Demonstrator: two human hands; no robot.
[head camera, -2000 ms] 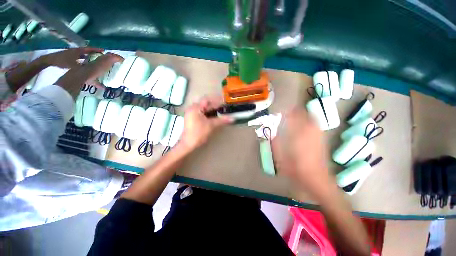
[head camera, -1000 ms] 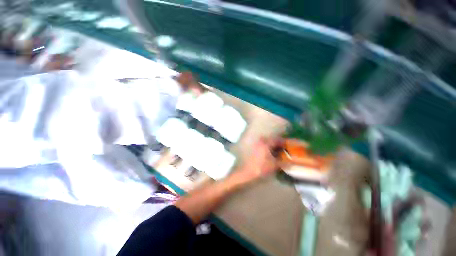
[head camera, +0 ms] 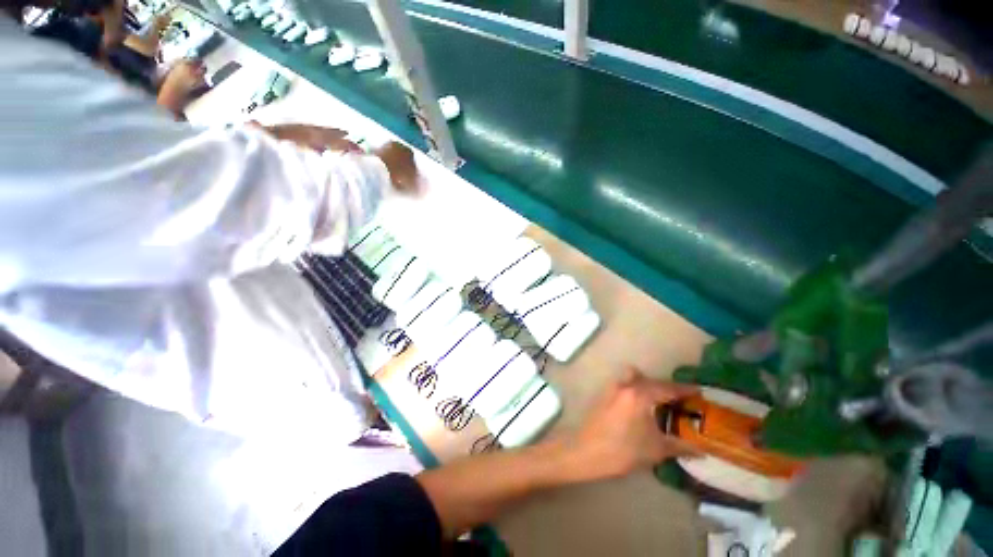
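Note:
My left hand (head camera: 632, 430) is at the left end of the orange fixture (head camera: 732, 431), its fingers holding a dark part (head camera: 681, 418) at the slot. The green hand press (head camera: 833, 354) stands over the fixture, its metal linkage at the right. A white fixture base (head camera: 730, 474) shows under the orange block. A small white tissue (head camera: 743, 533) lies in front of it. My right hand is not in view.
Two rows of mint-green devices (head camera: 495, 375) with black cords lie left of my hand. A neighbouring worker's sleeve (head camera: 250, 196) reaches over the bench at left. The dark-green conveyor (head camera: 653, 163) runs behind. More devices (head camera: 934, 517) lie at lower right.
The view has swung left, so the press now stands at the right and more of the neighbour and conveyor shows. My left hand stays at the fixture. My right hand has left the picture.

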